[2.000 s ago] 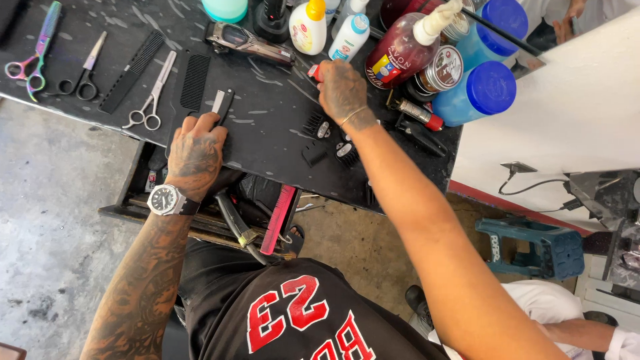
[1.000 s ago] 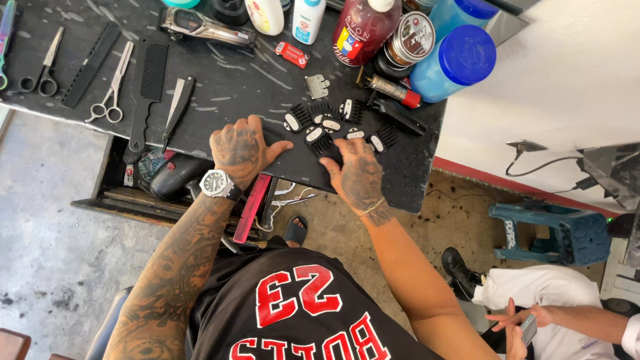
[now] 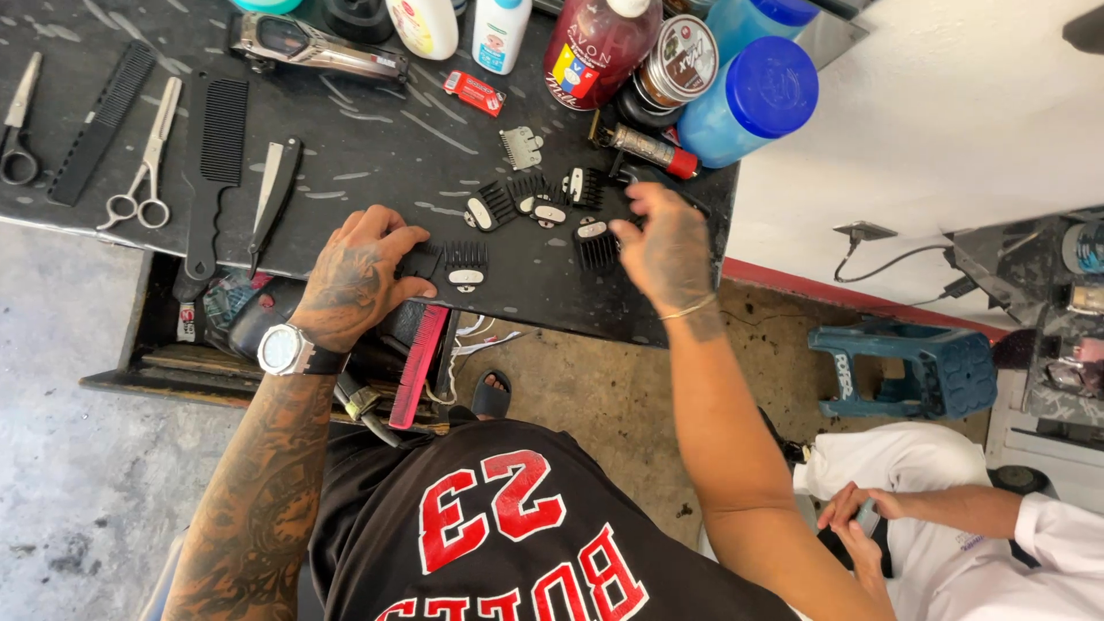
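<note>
My left hand (image 3: 362, 272), with a watch at its wrist, rests at the counter's front edge. Its thumb and forefinger are around a black clipper guard (image 3: 420, 261), beside another black guard with a white tab (image 3: 466, 266). My right hand (image 3: 664, 246) is at the right, slightly blurred, its fingertips close to a guard (image 3: 597, 243); whether it touches anything I cannot tell. Several more guards (image 3: 490, 205) lie in a group between the hands. Behind them are a metal clipper blade (image 3: 521, 148) and a small red box (image 3: 475, 92). A straight razor (image 3: 274, 198) lies left of my left hand.
Combs (image 3: 220, 147), scissors (image 3: 148, 164) and a hair clipper (image 3: 315, 52) lie on the black counter. Bottles, a wax tin (image 3: 681, 60) and a blue-lidded jar (image 3: 750, 99) line the back. An open drawer (image 3: 155, 345) juts out below. A seated person (image 3: 931, 509) is at lower right.
My left hand has moved right along the counter edge to a guard. The guards beside my right hand are more spread out than a second ago, and that hand has moved right.
</note>
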